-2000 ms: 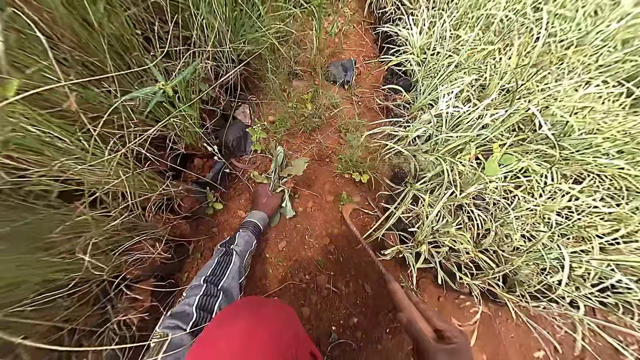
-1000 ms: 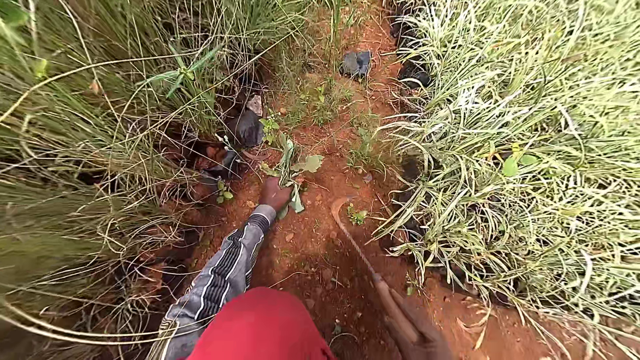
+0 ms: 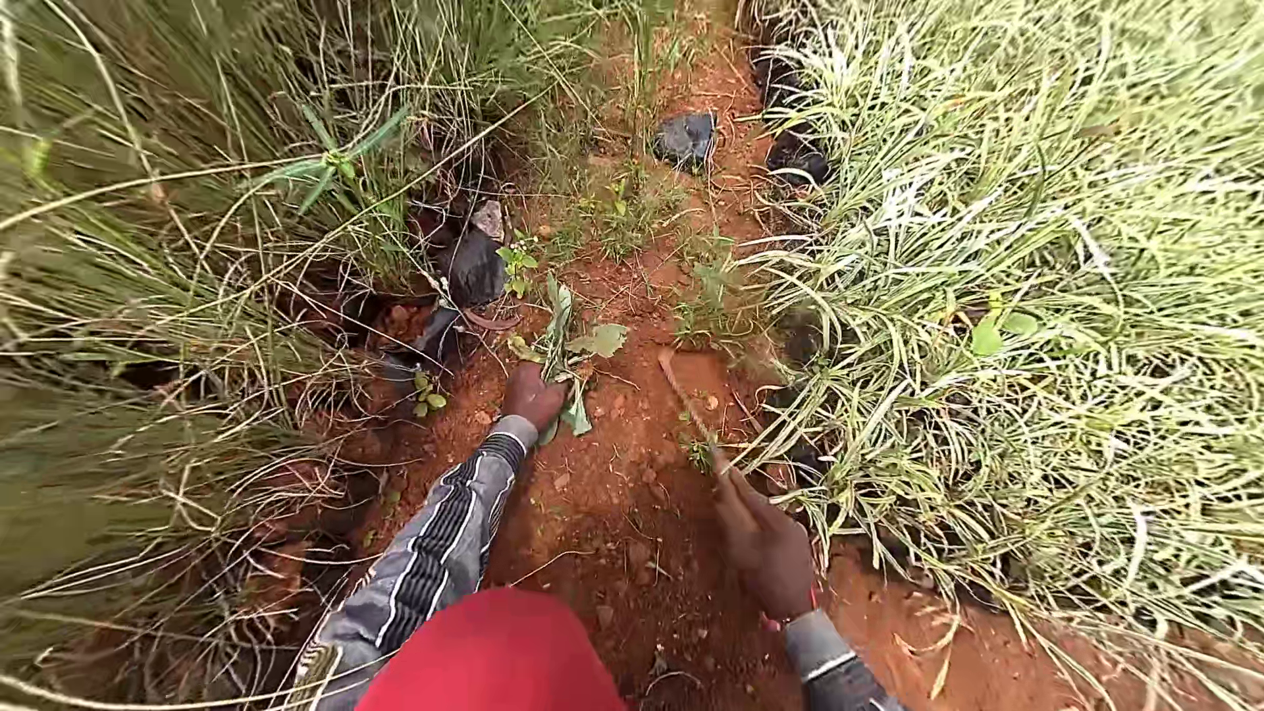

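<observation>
My left hand (image 3: 535,397) is closed around a bunch of pulled leafy weeds (image 3: 561,346), low over the red soil path. My right hand (image 3: 768,548) grips the handle of a thin, curved-tipped blade (image 3: 686,400), which looks like a sickle. Its tip lies at the soil, just below a tuft of green weeds (image 3: 713,301). A small green plant (image 3: 699,452) stands beside the blade, close to my right fingers.
Tall grass (image 3: 217,296) borders the path on the left, with dark plastic bags (image 3: 476,269) at its foot. Dense striped-leaf plants (image 3: 987,326) in black bags fill the right side. A dark lump (image 3: 685,140) lies farther up the path. A red cap brim (image 3: 494,657) covers the bottom.
My right hand has moved forward with the blade, whose tip now lies nearer the weed tuft, past the small green plant. My left hand keeps hold of the leafy bunch.
</observation>
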